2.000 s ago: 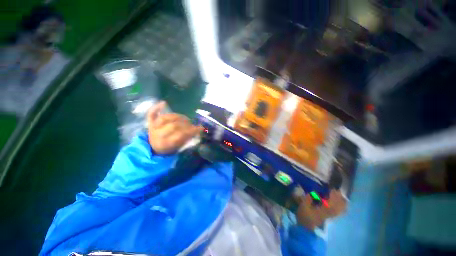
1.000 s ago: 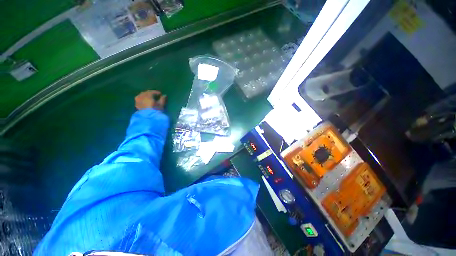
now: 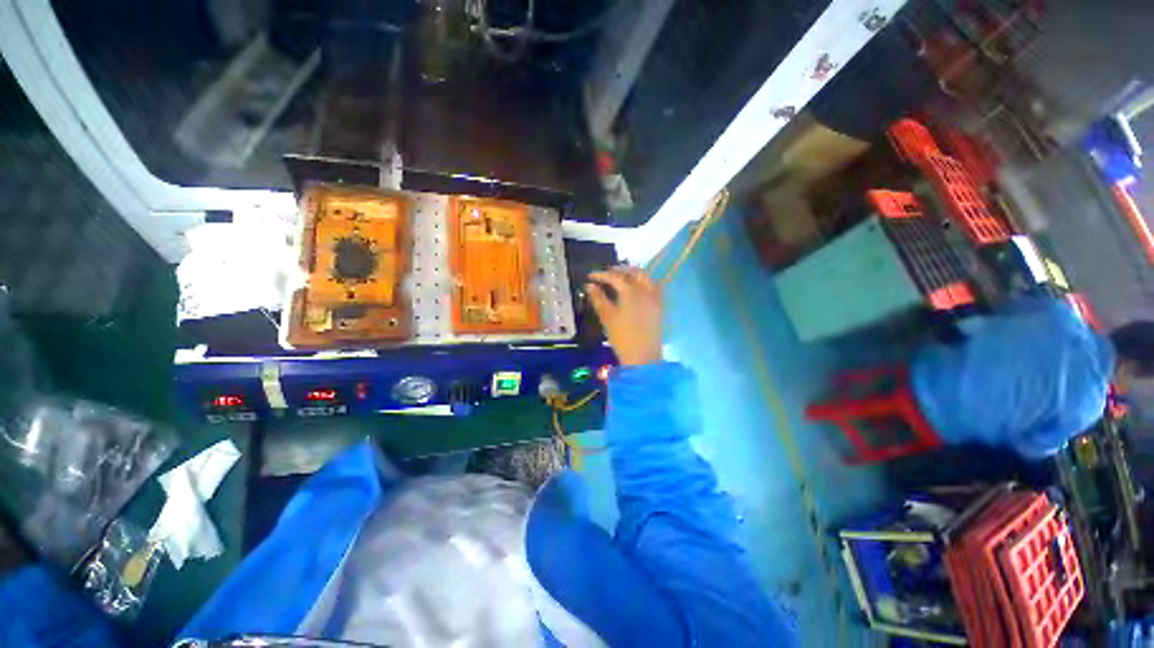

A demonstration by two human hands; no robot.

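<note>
Two orange fixtures lie side by side on the silver base plate. The left fixture has a dark star-shaped centre; the right fixture is plainer. My right hand is at the machine's right front corner, right of the plate, above the button end of the blue control panel. Its fingers are bent over a dark spot; whether they hold anything is unclear. My left hand is not visible; only blue sleeve shows at the lower left edge.
A white cloth lies left of the plate. Clear bags and crumpled white paper are on the left bench. The white machine frame surrounds the dark opening. A yellow cable, red stool, red trays and a seated person are right.
The view has swung right, bringing the floor and a seated person into sight. My left hand, earlier over the left bench, has left the picture. My right hand now shows at the machine's right corner.
</note>
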